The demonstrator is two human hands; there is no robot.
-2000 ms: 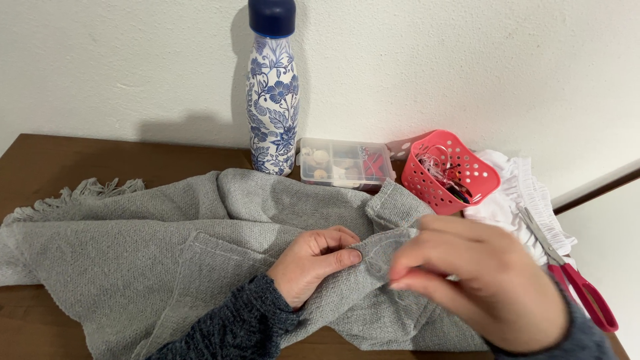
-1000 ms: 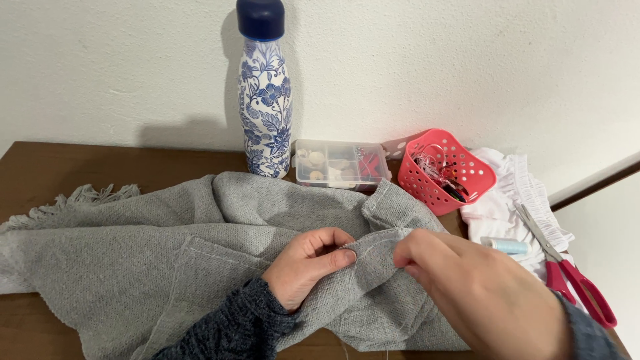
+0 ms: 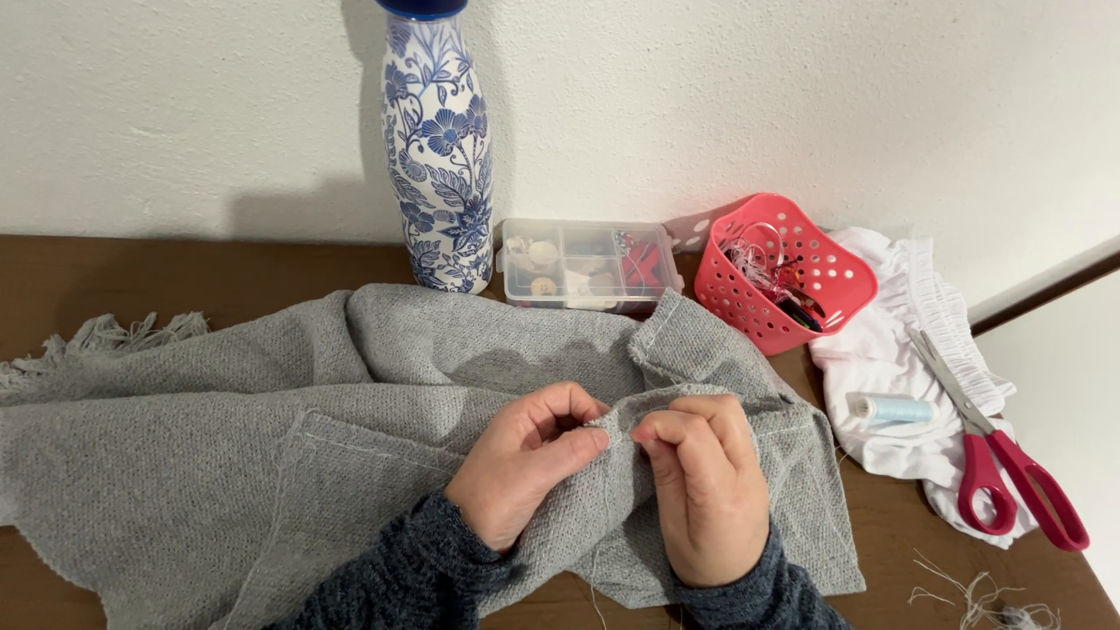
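A grey woven cloth with light stitching and a fringed end at the left lies across the table. My left hand pinches a folded edge of it between thumb and fingers. Just to the right, my right hand has its thumb and forefinger pressed together close to the same edge; whether a needle is between them cannot be made out. A thin loose thread hangs over the cloth below the hands.
Behind the cloth stand a floral bottle, a clear compartment box with buttons and a red perforated basket. At right, a pale blue thread spool and red-handled scissors rest on white fabric. Thread scraps lie near the front right.
My right hand, blurred and above the cloth two seconds ago, is now down beside my left hand. My left hand still holds the fold.
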